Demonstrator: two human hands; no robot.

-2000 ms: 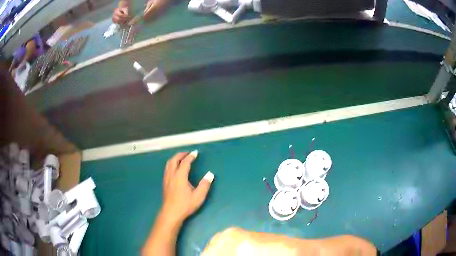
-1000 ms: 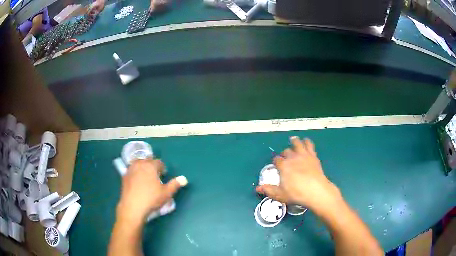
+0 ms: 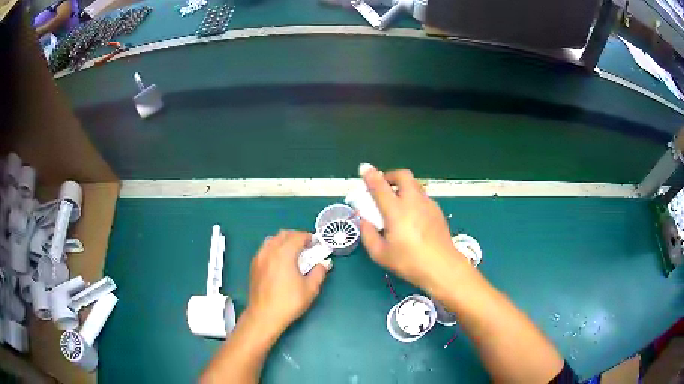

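My left hand (image 3: 289, 274) holds a white fan housing (image 3: 337, 227) by its handle, its round slotted grille showing. My right hand (image 3: 405, 225) holds a white motor unit (image 3: 366, 205) in the fingers, beside the housing's head; a thin red wire shows between them. A second housing (image 3: 211, 315) lies on the green bench left of my left hand, handle pointing away. Other motor units (image 3: 412, 318) with thin red wires stand on the bench by my right forearm, which partly hides them.
An open cardboard box (image 3: 101, 225) heaped with white housings is at left. Beyond the pale edge strip (image 3: 247, 188), a white fan piece (image 3: 148, 101) lies on the dark green belt (image 3: 450, 127). A person's arm (image 3: 56, 16) shows at top left.
My left hand has moved right with a housing in it. My right hand has lifted a motor unit toward it. One housing now lies at left. The piece on the belt has moved left.
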